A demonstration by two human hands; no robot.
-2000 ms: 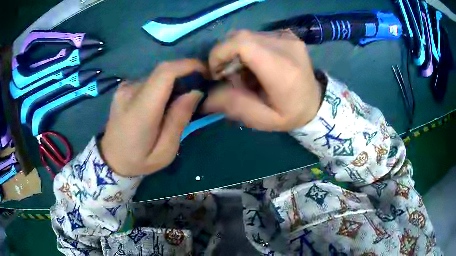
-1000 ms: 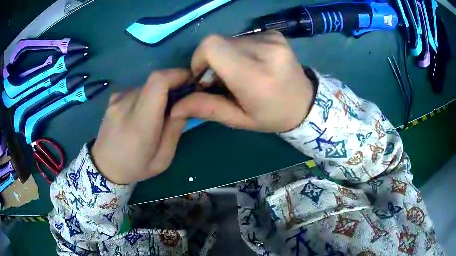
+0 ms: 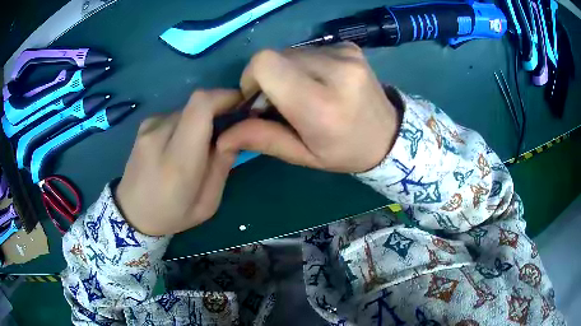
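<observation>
My left hand and my right hand meet at the middle of the bench. Between them they grip a handheld device body, mostly hidden by the fingers. A dark part of it shows between the fingers, and a light blue part shows below my right fingers. My right fingertips also pinch a small pale piece against the dark part; what it is I cannot tell.
The electric screwdriver lies behind my right hand, its bit pointing left. A blue and black housing piece lies at the back. Device bodies and red scissors are at left. Tweezers and more housing pieces are at right.
Since two seconds ago both hands have shifted slightly left in view, as have the bench items. My right fingers have closed in nearer my left hand. Little differs from one second ago.
</observation>
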